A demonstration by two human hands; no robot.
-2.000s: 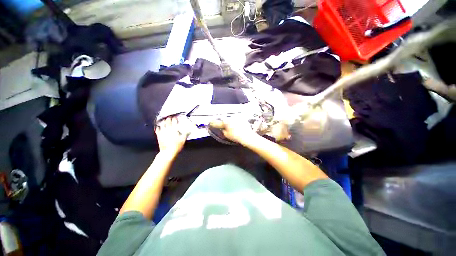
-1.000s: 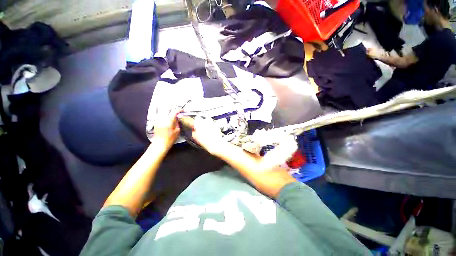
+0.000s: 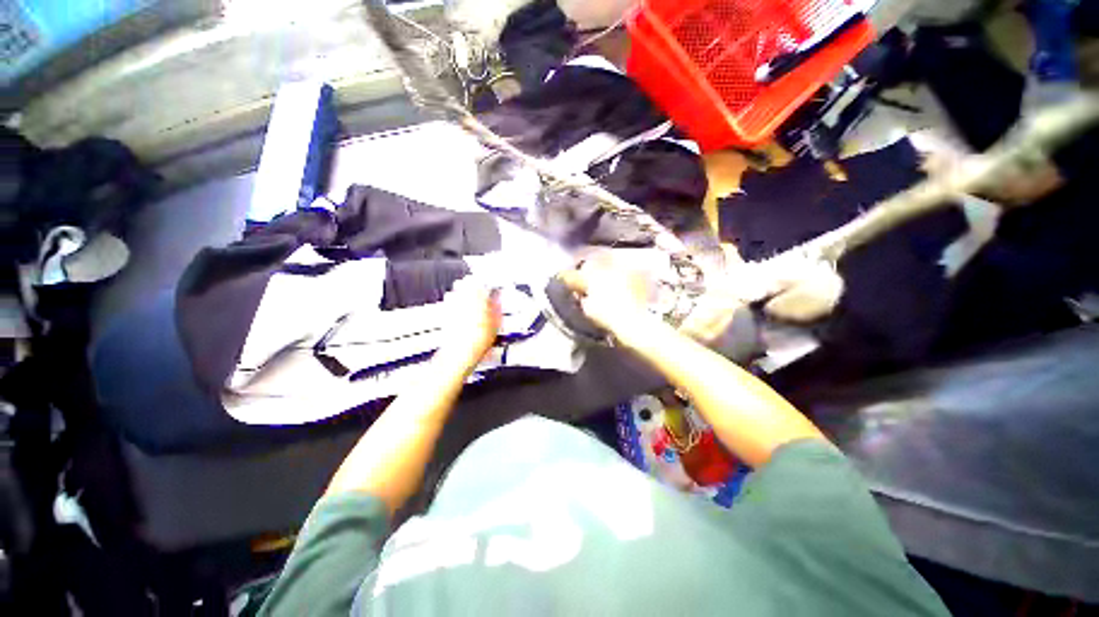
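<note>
A part-sewn garment piece [image 3: 289,325], dark cloth with large white areas and a dark-edged slit, lies spread over the rounded blue-grey padded board [image 3: 139,368]. My left hand [image 3: 480,316] rests on the cloth near its middle; its fingers are washed out by glare. My right hand [image 3: 609,295] holds the steam iron [image 3: 574,306] by its top, at the right part of the garment, just right of my left hand. The pale steam hose [image 3: 844,235] and a hanging cord [image 3: 530,163] meet in a knot beside my right hand.
A blue-and-white long box [image 3: 289,151] stands behind the garment. Dark pieces with white strips [image 3: 639,157] lie behind the board. A red basket [image 3: 735,72] is upper right, dark cut pieces [image 3: 820,199] below it. A blue crate [image 3: 687,452] holds coloured items below the board. Dark garments pile at left.
The iron and my right hand have moved right along the cloth. My left hand has also moved right over the garment. The view has shifted, and the other person at right is mostly hidden.
</note>
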